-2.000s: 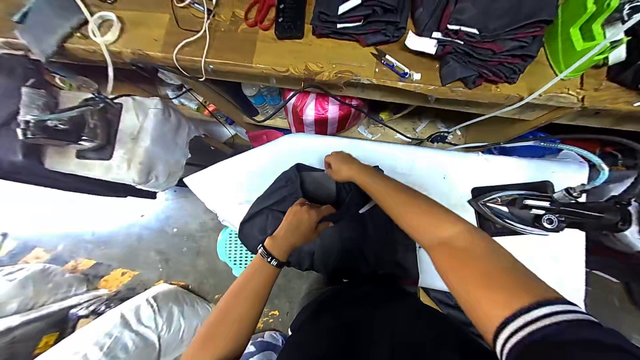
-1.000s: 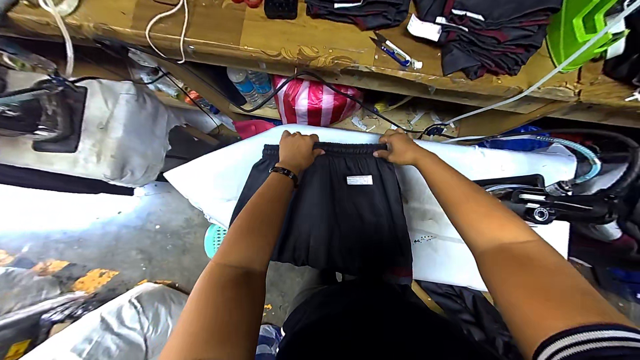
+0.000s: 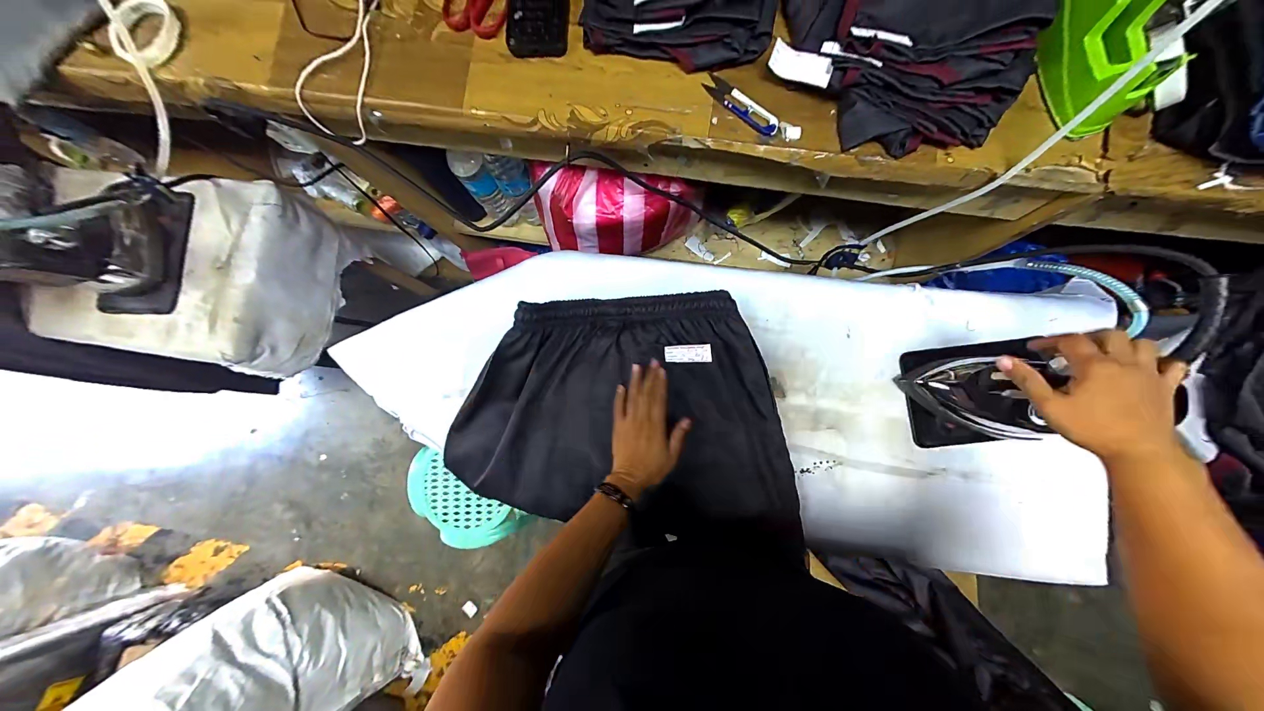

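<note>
Black shorts with an elastic waistband [image 3: 553, 405] lie spread on the white-covered ironing board [image 3: 859, 494], the waistband toward the workbench. A small white label bearing writing [image 3: 688, 354] sits below the waistband. My left hand [image 3: 647, 430] rests flat on the shorts' cloth, fingers extended. Over at the right, a steam iron [image 3: 973, 395] stands on a dark rest pad on the board. My right hand [image 3: 1111, 390] is at the iron's handle end, thumb and fingers spread; whether it touches the handle is not clear.
Folded dark garments [image 3: 918, 59], thread snips [image 3: 746, 107] and a green plastic holder [image 3: 1096, 69] lie on the wooden workbench [image 3: 415, 89]. Black cables hang below its edge near a red-striped bag [image 3: 612, 207]. Another iron [image 3: 89, 242] stands left. A turquoise stool [image 3: 459, 504] shows beneath the board.
The bunched dark cloth has become shorts laid flat. Both hands have left the waistband: my left hand is now on the cloth, my right hand has moved right to the iron.
</note>
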